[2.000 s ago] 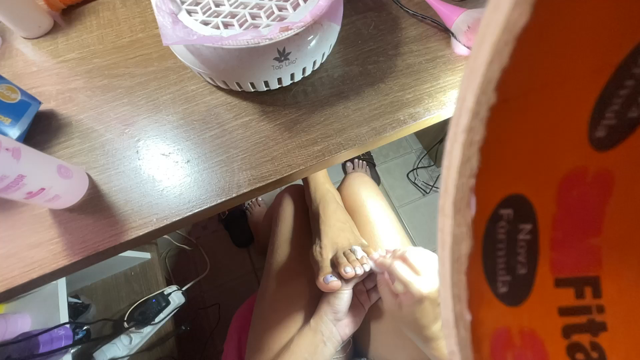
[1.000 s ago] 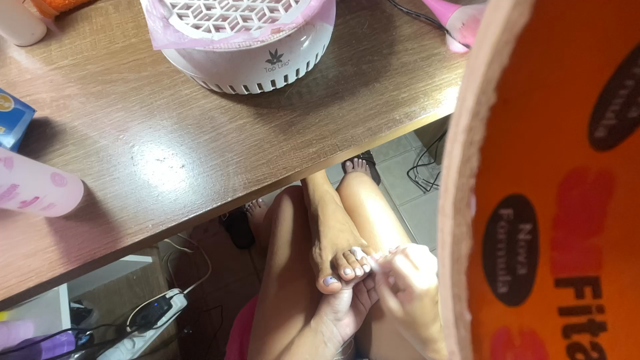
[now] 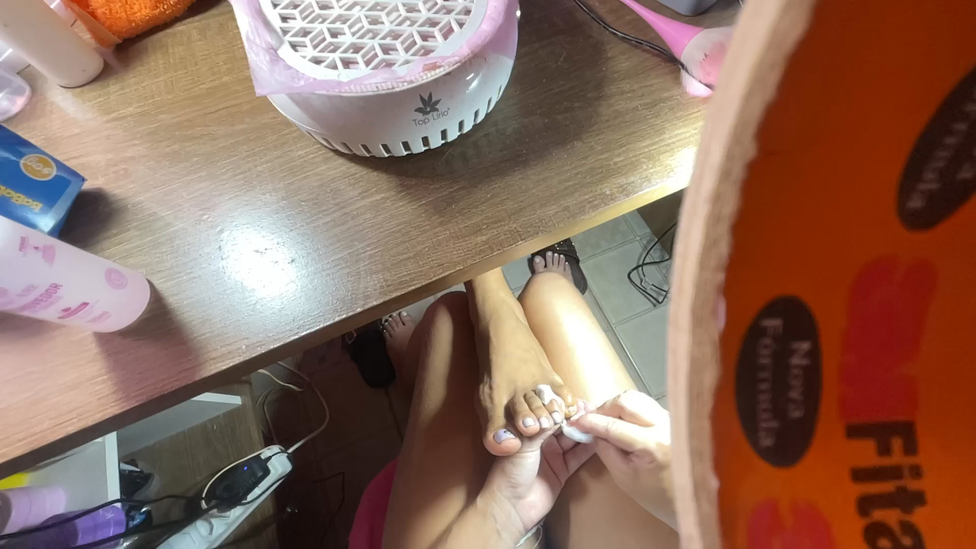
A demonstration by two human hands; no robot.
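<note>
Another person's bare foot reaches out from under the table and rests over my lap, its toenails painted pale and the big toenail decorated. White cotton sits between the smaller toes. My left hand supports the toes from below, palm up, with a thumb near them. At the smallest toe, my right hand pinches something small and white, likely cotton, between its fingertips. The lower right part of that hand is hidden behind the large orange item.
Above the foot lies a wooden tabletop with a white nail dust collector, a pink bottle and a blue box. A large orange printed item blocks the right side. A power strip with cables is at lower left.
My right hand has shifted slightly beside the small toe, and white material now shows under its fingertips. My left hand stays beneath the foot.
</note>
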